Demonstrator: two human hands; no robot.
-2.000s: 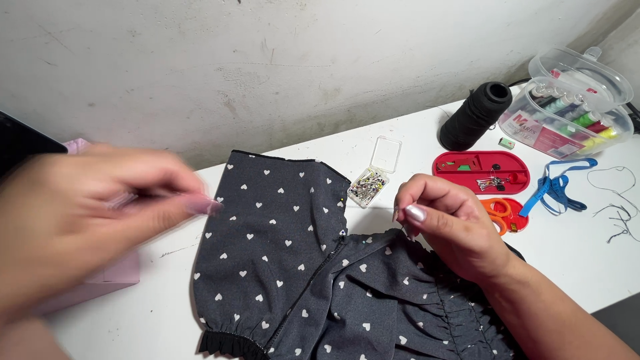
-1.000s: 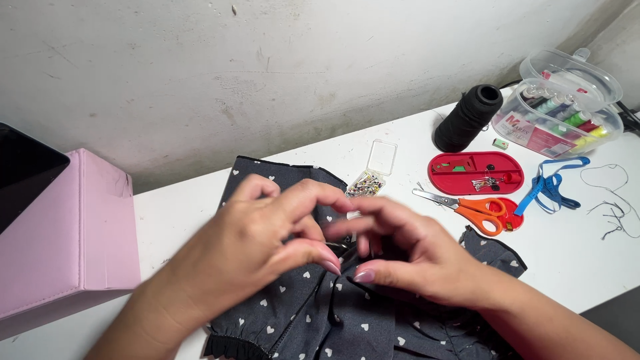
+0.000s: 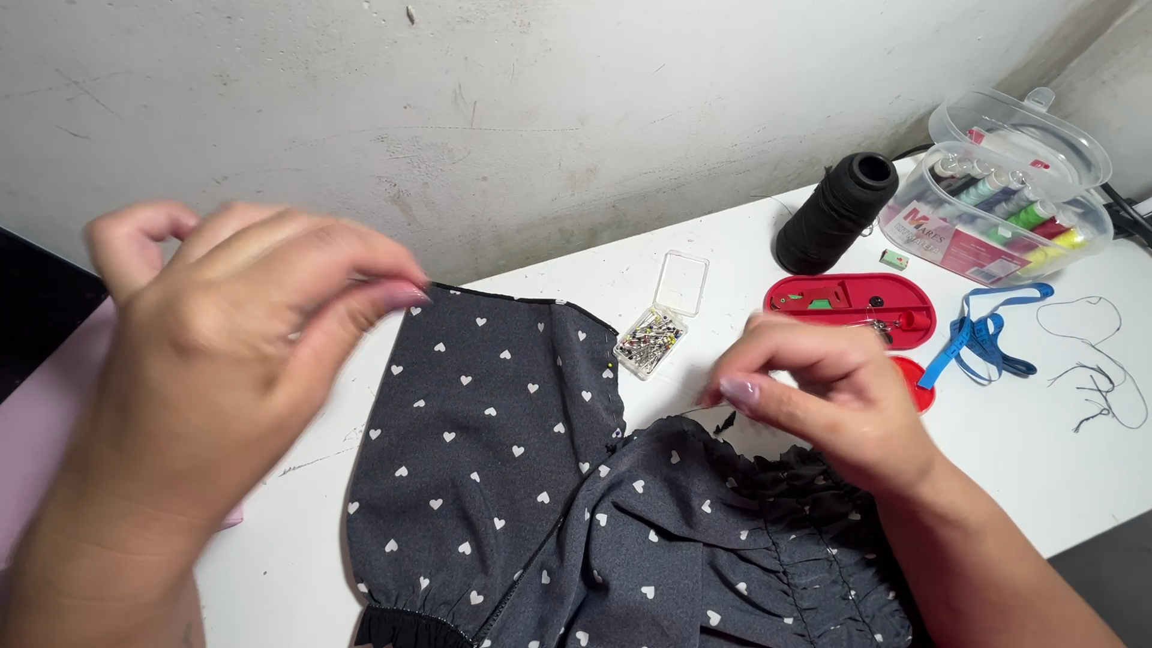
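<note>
A dark grey fabric garment (image 3: 477, 450) with white hearts, black edging and gathered parts lies on the white table. My left hand (image 3: 243, 315) is raised over its upper left corner, blurred, thumb and forefinger pinched; what they hold is too fine to make out. My right hand (image 3: 819, 387) hovers above the gathered edge, fingertips closed on a thin dark thread (image 3: 697, 410) that runs toward the garment. A few pins with yellow and white heads sit along the garment's inner edge. Just beyond it stands an open clear box of ball-head pins (image 3: 650, 342).
Behind my right hand are a black thread cone (image 3: 832, 216), a red sewing kit case (image 3: 922, 310), a blue tape measure (image 3: 976, 342), loose thread (image 3: 1093, 360) and a clear tub of thread spools (image 3: 999, 216). A pink box (image 3: 54, 432) is at the left, the wall behind.
My hands were together over the garment one second ago; they are now apart, the left one up and to the left. The orange scissors seen earlier are now hidden around my right hand.
</note>
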